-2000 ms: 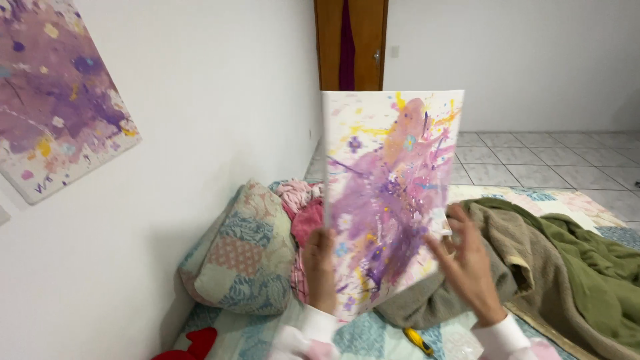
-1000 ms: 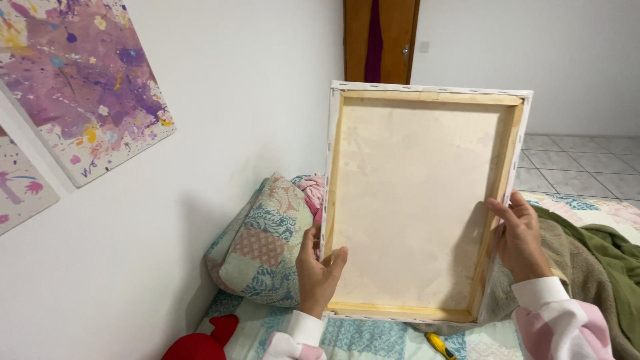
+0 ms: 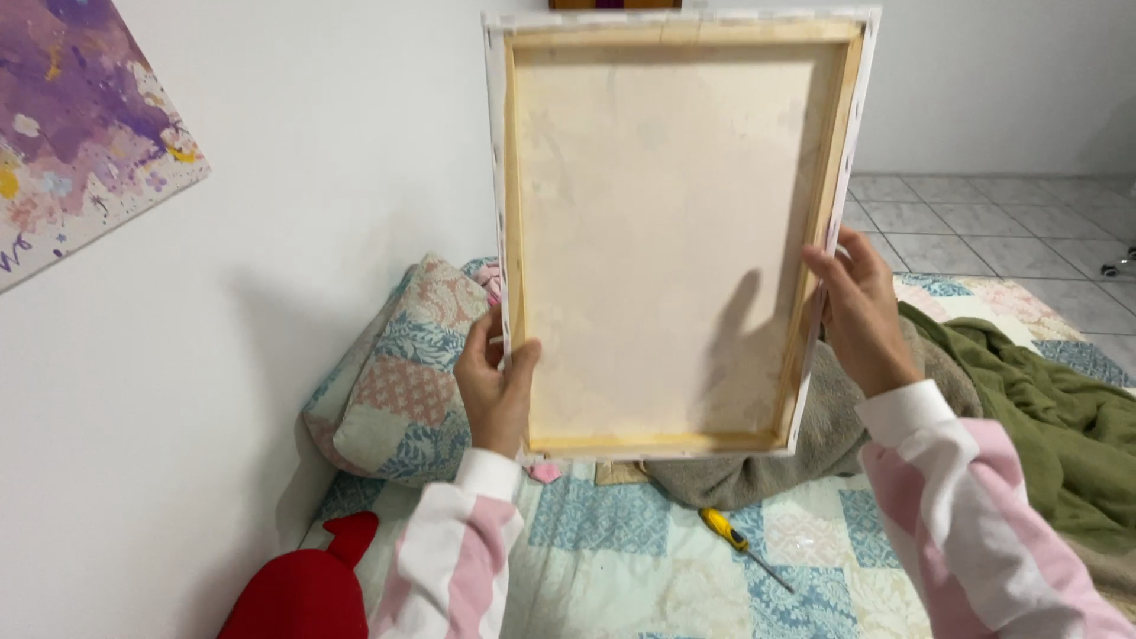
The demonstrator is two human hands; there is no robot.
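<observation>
A stretched canvas (image 3: pixel 657 240) is held upright above the bed, its back with the wooden stretcher bars facing me and its front hidden. My left hand (image 3: pixel 499 386) grips its left edge near the bottom, thumb on the frame. On the right edge, around mid-height, my right hand (image 3: pixel 861 311) holds the frame between thumb and fingers. Below the canvas, a screwdriver with a yellow and black handle (image 3: pixel 724 530) lies on the patchwork bedspread (image 3: pixel 612 519). A purple splatter-painted canvas (image 3: pixel 80 115) hangs on the white wall at the left.
A patchwork pillow (image 3: pixel 408 382) leans by the wall, with pink cloth behind it. A red plush item (image 3: pixel 302 595) lies at the lower left. Green (image 3: pixel 1029 417) and grey-brown blankets (image 3: pixel 825 417) are heaped at the right. Grey floor tiles (image 3: pixel 994 217) show beyond the bed.
The held canvas has been turned from its painted front, seen in the earliest frame, to its back. Since the middle frame, both hands have raised it, and it covers most of the door behind.
</observation>
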